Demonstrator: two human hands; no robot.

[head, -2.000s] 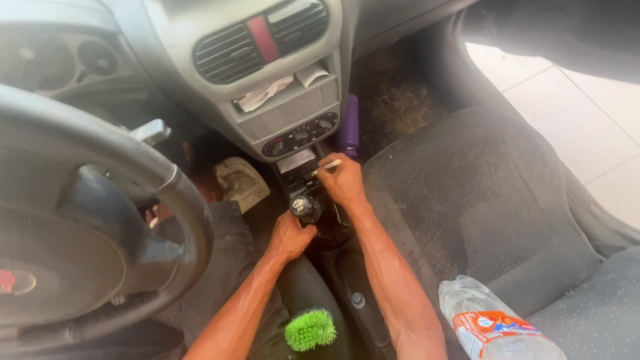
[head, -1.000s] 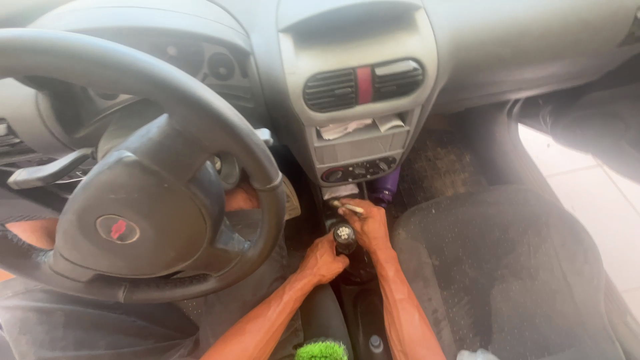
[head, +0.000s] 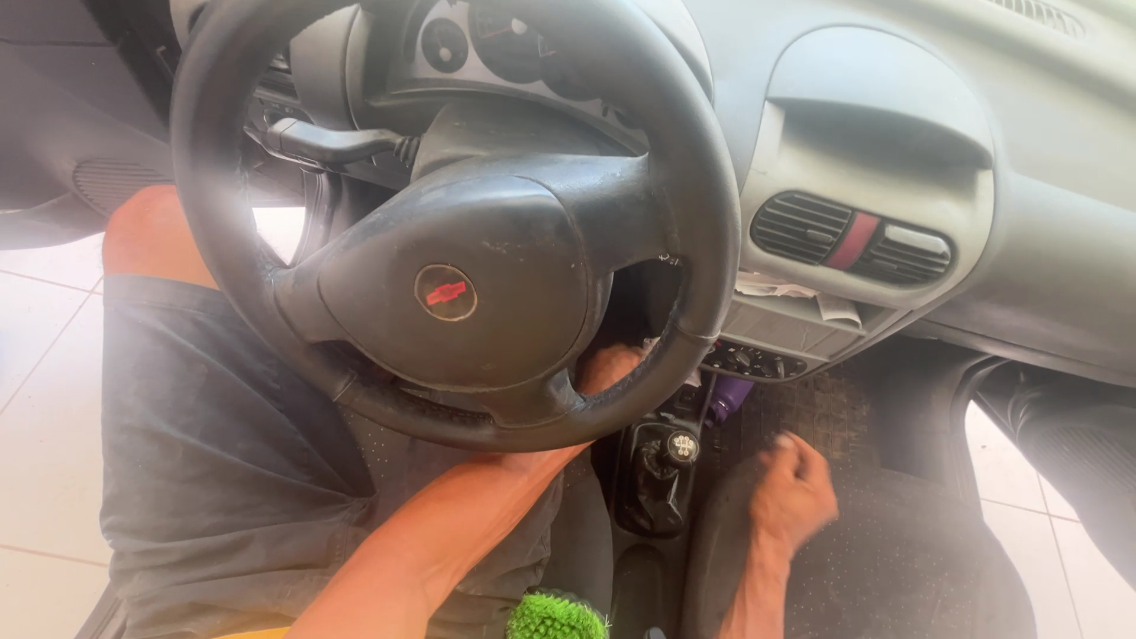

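My left hand (head: 611,366) reaches under the lower right of the steering wheel (head: 683,293), beside the centre console; the rim partly hides it, and whether it holds anything cannot be told. Above the front edge of the passenger seat (head: 887,550), right of the gear lever, my right hand (head: 792,493) is loosely curled and slightly blurred; its fingers hide whether a small thing is between them. The gear lever's knob (head: 682,446) stands untouched between the hands, over a black shift boot (head: 652,497). A green-bristled brush (head: 557,617) lies at the bottom edge.
A purple bottle (head: 729,398) sits beside the console in the passenger footwell. Papers (head: 834,311) stick out of the dashboard slot below the air vents (head: 852,238). A control stalk (head: 333,142) extends left behind the wheel.
My left hand has left the gear knob and moved under the wheel. My right hand has moved away from the console to the passenger seat side. The view has swung left.
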